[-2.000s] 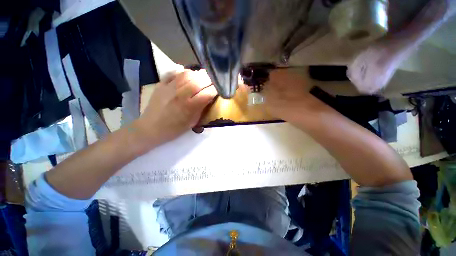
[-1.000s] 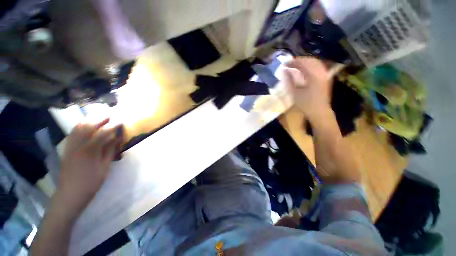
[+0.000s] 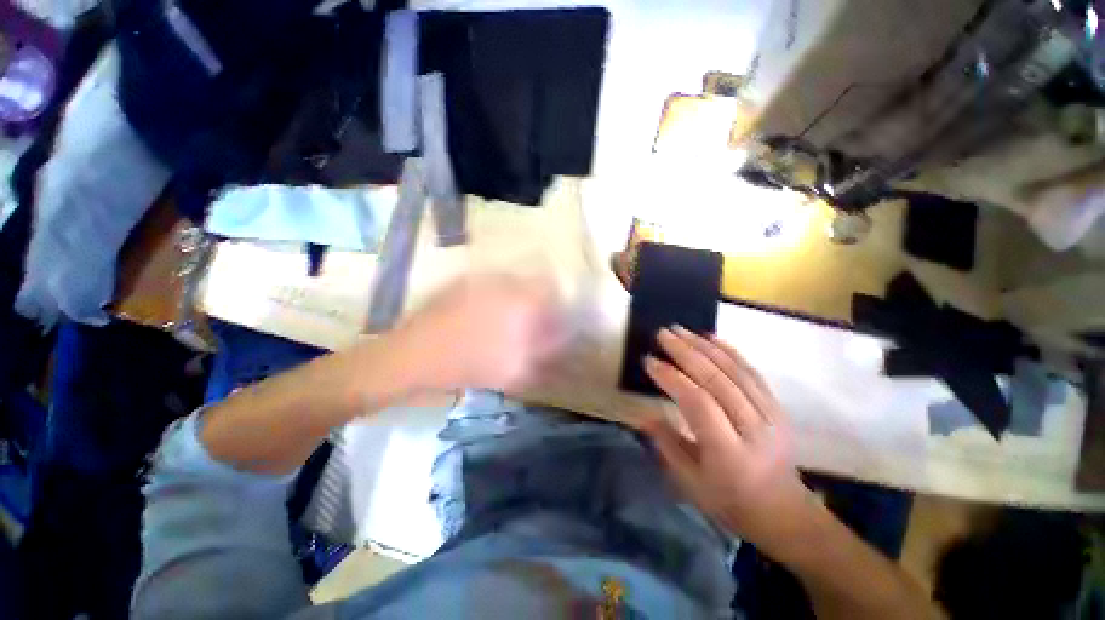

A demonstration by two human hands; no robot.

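A black rectangular cut panel [image 3: 674, 303] lies flat left of the needle area, across the edge of the lit machine bed [image 3: 788, 273] and the white table. My right hand [image 3: 727, 424] rests its fingertips on the panel's lower right part, thumb apart and off it. My left hand [image 3: 503, 327] is motion-blurred left of the panel, over the table; whether it holds anything is unclear. The black bundle of cut pieces [image 3: 570, 85] lies at upper left. Grey strips [image 3: 395, 260] lie on and below it. The presser foot area [image 3: 776, 200] is glare-washed.
The machine head [image 3: 872, 85] is at upper right. A loose pile of black pieces [image 3: 939, 345] lies right, with grey pieces [image 3: 1032, 400]. A black rectangle [image 3: 940, 230] lies on the bed behind. Pale-blue cloth [image 3: 297, 216] is at the table's left. A pinkish-white rag [image 3: 1072, 208] is far right.
The view has swung left. My right hand has left the pile at right and is now on the black panel. My left hand has moved from beside the needle to the left of the panel.
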